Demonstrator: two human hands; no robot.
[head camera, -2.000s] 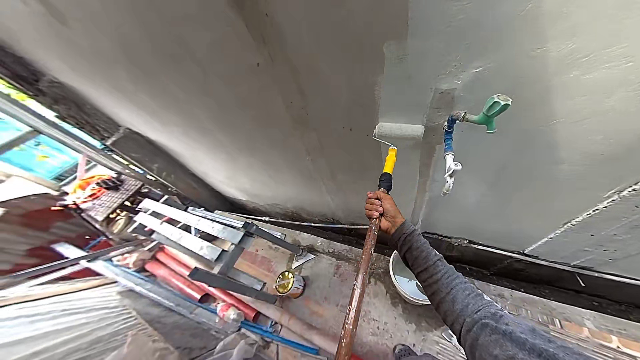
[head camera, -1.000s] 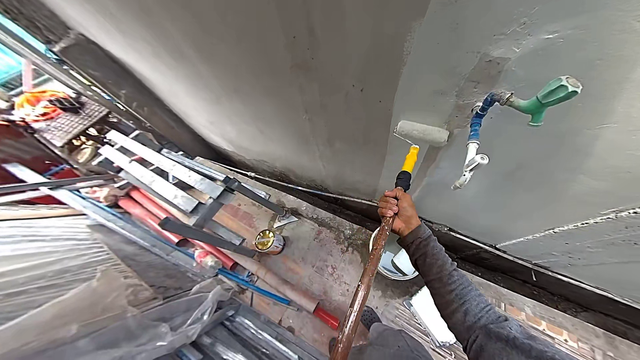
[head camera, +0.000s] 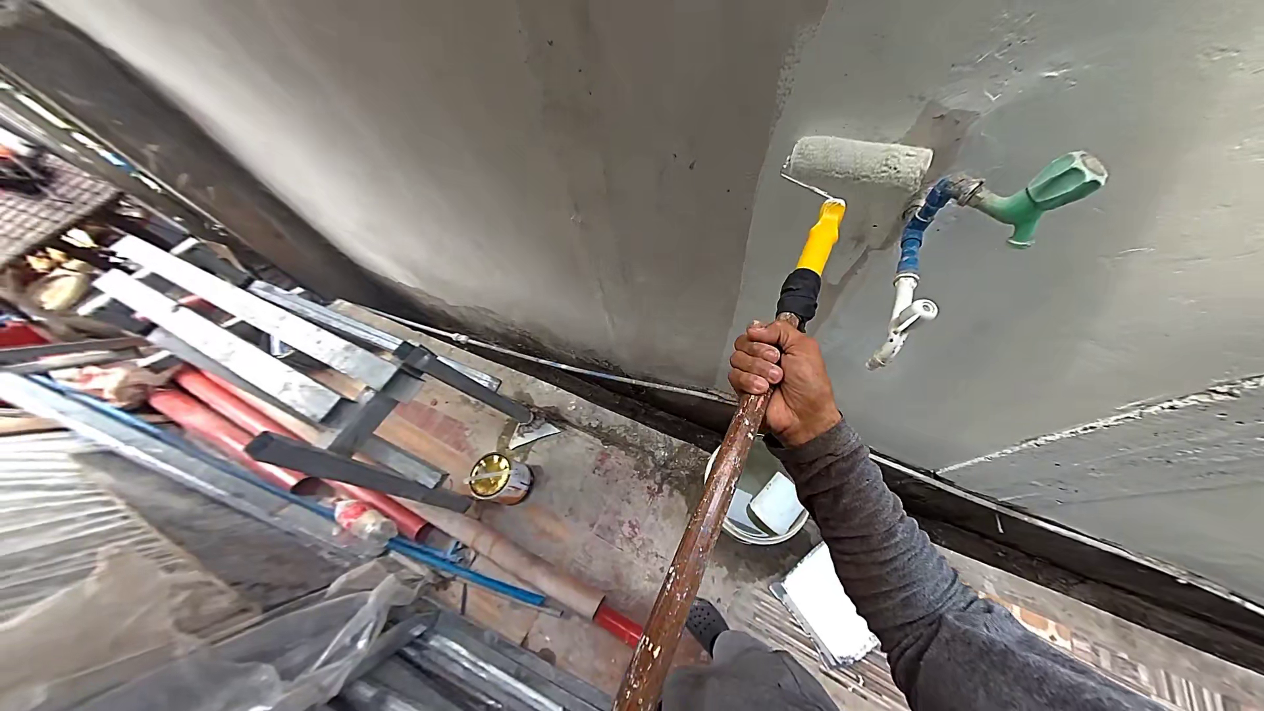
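My right hand (head camera: 785, 383), in a grey sleeve, is closed around the upper part of a worn brown pole (head camera: 691, 563). A yellow roller handle (head camera: 821, 237) is joined to the pole's top with black wrapping. The paint roller (head camera: 861, 163), with a coated, textured sleeve, lies against the grey plastered wall (head camera: 652, 197). Just right of it, a green tap (head camera: 1047, 197) and a blue and white pipe fitting (head camera: 910, 247) stick out from the wall. My left hand is out of view.
Below the wall stand a white bucket (head camera: 755, 534) and an open paint can (head camera: 501, 478). A white board (head camera: 828, 607) lies near my foot (head camera: 705, 624). Metal profiles (head camera: 227, 346), red pipes (head camera: 212, 425) and plastic sheeting (head camera: 326, 632) cover the left side.
The view has come closer to the wall and tap. The roller has moved nearer to the pipe fitting beside the tap. My right hand has kept hold of the pole.
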